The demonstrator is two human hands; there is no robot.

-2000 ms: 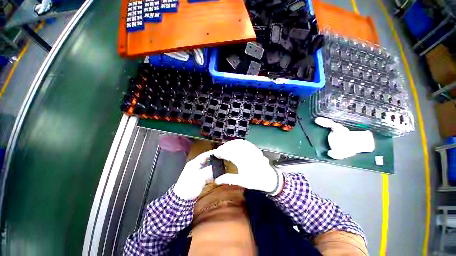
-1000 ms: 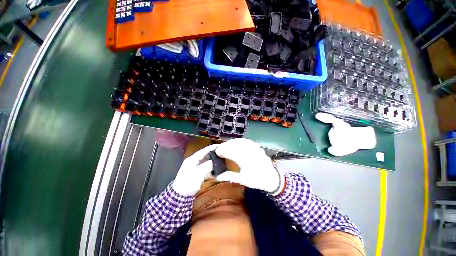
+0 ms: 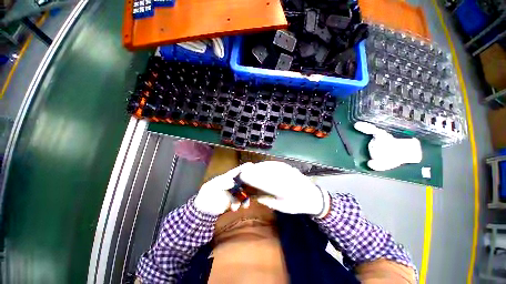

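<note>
My left hand (image 3: pixel 217 191), in a white glove, holds a small black unit with an orange-red side (image 3: pixel 239 192) over my lap. My right hand (image 3: pixel 283 187), also gloved in white, is curled against the unit's upper right side and partly covers it. Its fingertips are hidden behind the hand or blurred, so its exact grip is unclear, but it touches the unit. Rows of black units (image 3: pixel 244 122) with orange lower edges stand on the green bench just beyond my hands.
A blue bin (image 3: pixel 299 79) full of black parts stands behind the rows. An orange board (image 3: pixel 205 22) carries blue-and-white parts at the upper left. Clear blister trays (image 3: pixel 410 89), a spare white glove (image 3: pixel 391 150) and a thin dark tool (image 3: pixel 344 138) lie right. A green conveyor (image 3: pixel 61 144) runs left.
The held unit has turned and now shows an orange-red side, where it showed only black before. My right hand has tilted over it and moved slightly right.
</note>
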